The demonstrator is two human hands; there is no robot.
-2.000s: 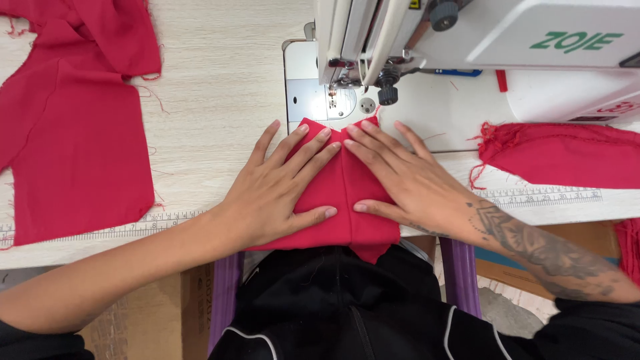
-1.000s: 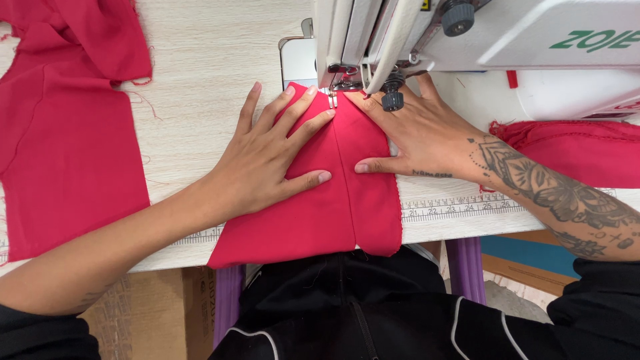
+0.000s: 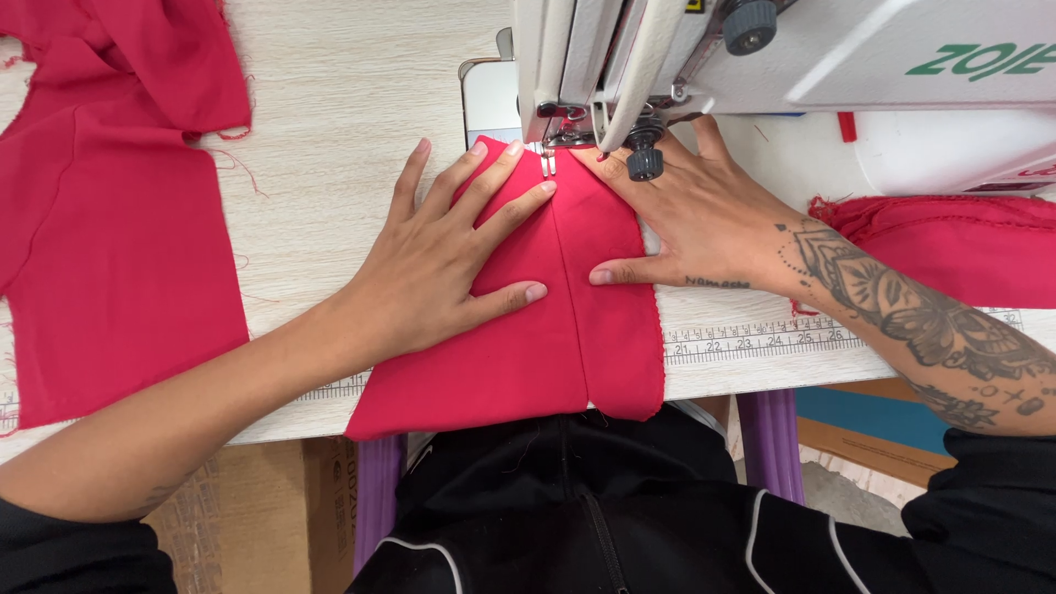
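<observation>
A red fabric piece with a seam down its length (image 3: 528, 355) lies on the table, its far end beneath the presser foot (image 3: 549, 162) of a white Zoje sewing machine (image 3: 792, 58). Spread flat on the fabric's left part is my left hand (image 3: 450, 247), its index fingertip just beside the foot. My right hand (image 3: 685, 198) rests over the fabric's right edge, the thumb on the cloth near the seam. Some of its fingers are hidden behind the machine head and its dark tension knob (image 3: 645, 148). Neither hand pinches the cloth.
More red fabric (image 3: 132, 272) with frayed edges covers the table's left side. A folded red stack (image 3: 957, 247) lies at the right. A measuring tape (image 3: 742, 338) runs along the front edge. Cardboard (image 3: 256, 511) and purple chair or stool legs (image 3: 771, 445) show below.
The seamed fabric has moved away from me, under the presser foot. My right hand has moved forward and right, partly behind the machine head. Both hands stay on the cloth.
</observation>
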